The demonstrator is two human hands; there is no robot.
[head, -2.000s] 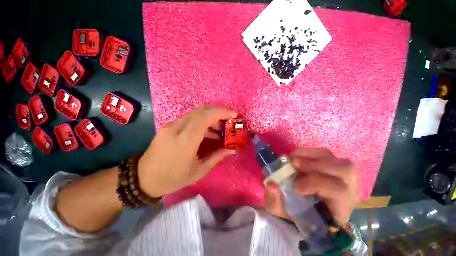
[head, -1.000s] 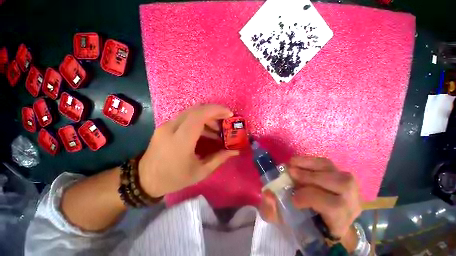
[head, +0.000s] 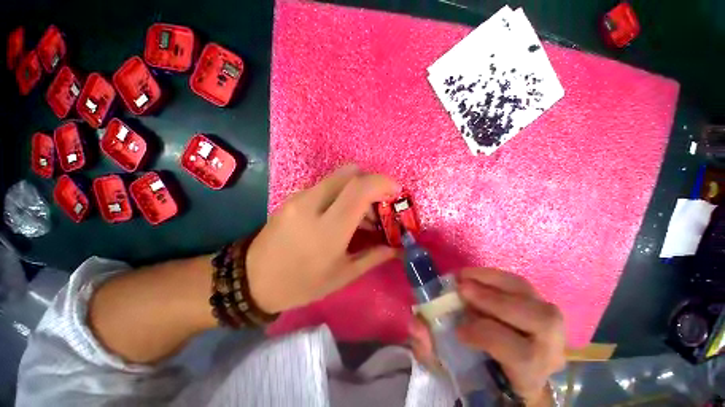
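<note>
My left hand [head: 322, 238] holds a small red plastic housing [head: 399, 215] by its edges between thumb and fingers, over the pink mat [head: 342, 95]. The housing's open side faces up, with a small silver component inside. My right hand [head: 501, 326] is closed around a large clear syringe [head: 421, 274] with dark contents and a cream tape band. The syringe's narrow tip is at the lower edge of the housing; whether it touches cannot be told. The rear of the syringe is partly hidden by my right hand.
White sheets [head: 497, 83] with black specks lie on the mat. Several red housings [head: 208, 161] sit on the dark bench at left, near a crumpled clear bag [head: 26, 208]. Another red housing [head: 621, 25] is at top right. White paper [head: 688, 228] and a dark device [head: 692, 324] are at right.
The syringe tip has moved from beside the held housing to its lower edge. The view has shifted, so the mat and bench items sit differently in the picture. The top-right housing is more fully in view.
</note>
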